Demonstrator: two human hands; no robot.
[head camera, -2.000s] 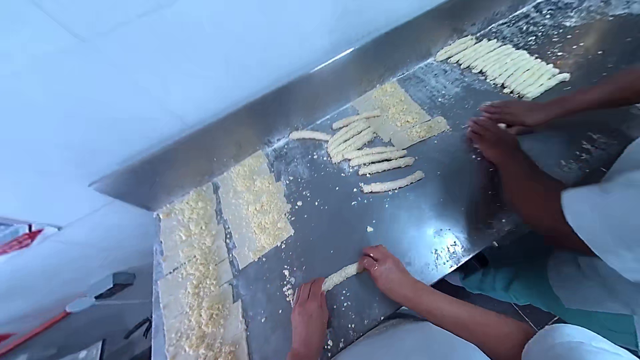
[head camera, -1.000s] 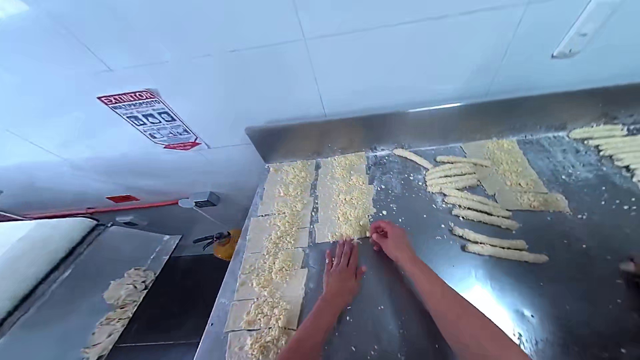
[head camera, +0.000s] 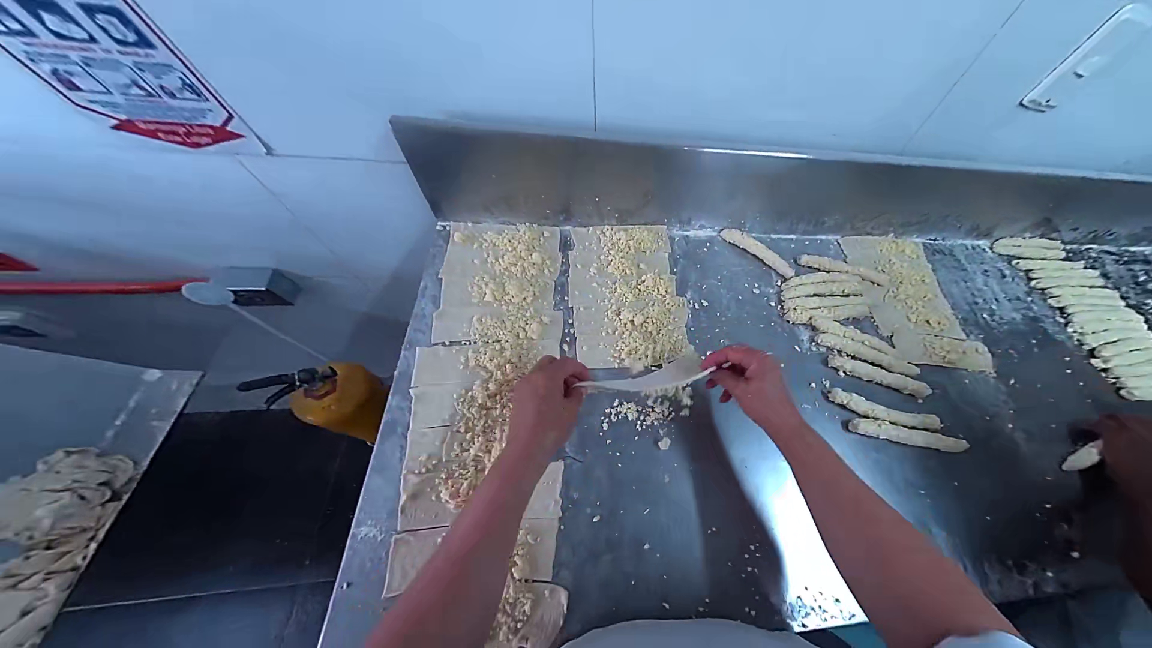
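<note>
My left hand (head camera: 551, 400) and my right hand (head camera: 749, 382) pinch opposite ends of one dough strip (head camera: 650, 378), stretched between them above the steel table. It is at the near end of a column of flat dough strips topped with crumbled filling (head camera: 641, 297). Loose crumbs (head camera: 643, 412) lie just below the strip. A longer column of topped dough pieces (head camera: 499, 288) runs along the table's left side, partly hidden by my left forearm. To the right, rolled dough sticks (head camera: 868, 346) lie beside and partly on another topped dough sheet (head camera: 913, 297).
A steel backsplash (head camera: 630, 175) borders the table along the tiled wall. Finished dough sticks (head camera: 1102, 315) lie in a row at far right, near a co-worker's hand (head camera: 1129, 459) by a small dough piece (head camera: 1082, 455). A yellow fire extinguisher (head camera: 346, 403) stands left; dough scraps (head camera: 63, 513) lie beyond it.
Two seconds ago my hands were on a crumb-coated dough roll; now they hold a flat strip by its ends, lifted. The view has swung left since then.
</note>
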